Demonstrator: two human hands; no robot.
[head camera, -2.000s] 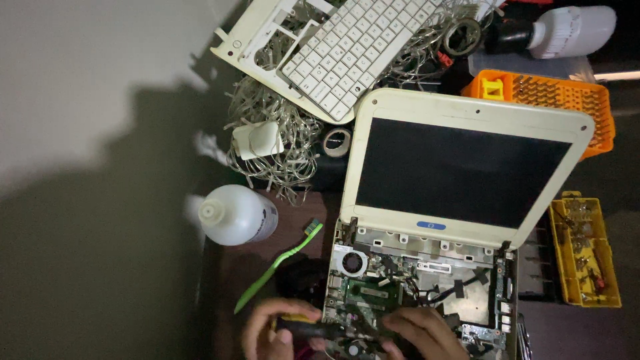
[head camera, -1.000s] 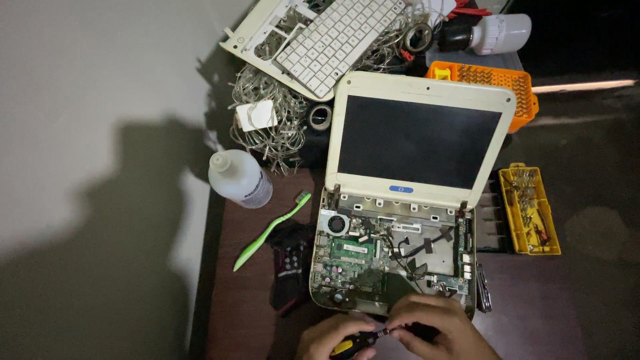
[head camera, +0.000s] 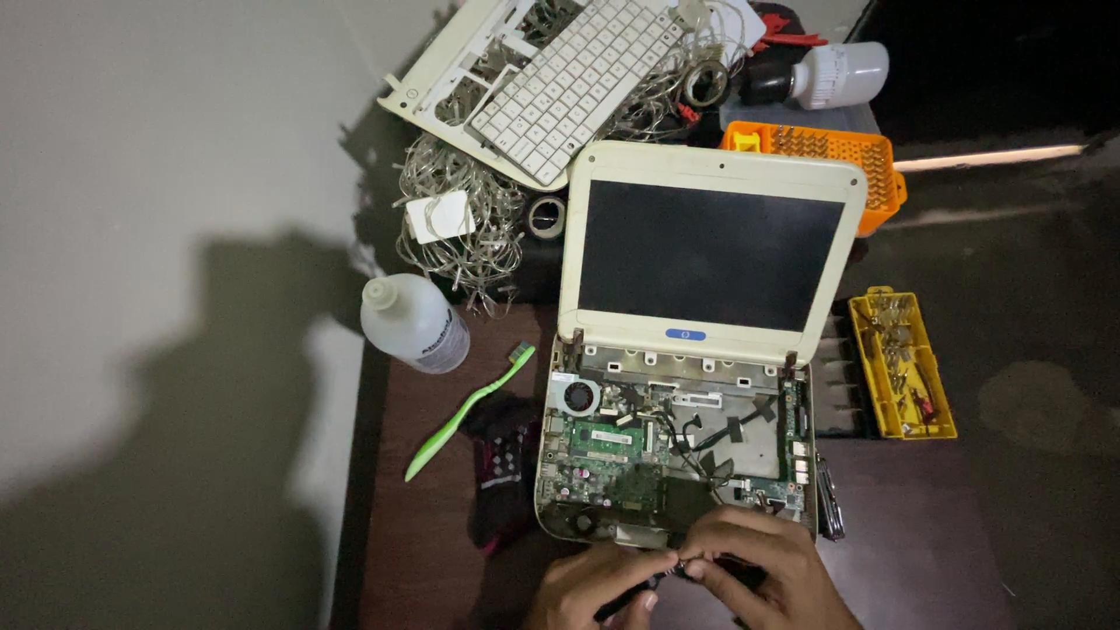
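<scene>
At the bottom of the head view, my left hand (head camera: 604, 588) holds a dark screwdriver handle (head camera: 626, 598). My right hand (head camera: 759, 564) pinches a tiny part at the tool's tip, its fingertips meeting those of my left hand; what the part is cannot be made out. Just beyond both hands lies an opened small white laptop (head camera: 713, 157) with a dark screen and its keyboard cover off. Its green circuit board (head camera: 612, 437), round cooling fan (head camera: 578, 396) and black cables show. Wrists and part of the tool are hidden or out of frame.
Left of the laptop are a green toothbrush (head camera: 464, 409), a dark cloth (head camera: 506, 464) and an alcohol bottle (head camera: 416, 324). Behind lie a loose white keyboard (head camera: 577, 87) and tangled wires (head camera: 472, 254). Right are an orange bit case (head camera: 888, 206) and a yellow tray (head camera: 945, 418).
Two seconds ago both hands were over the laptop's lower part; now they are together at its front edge. The view has shifted.
</scene>
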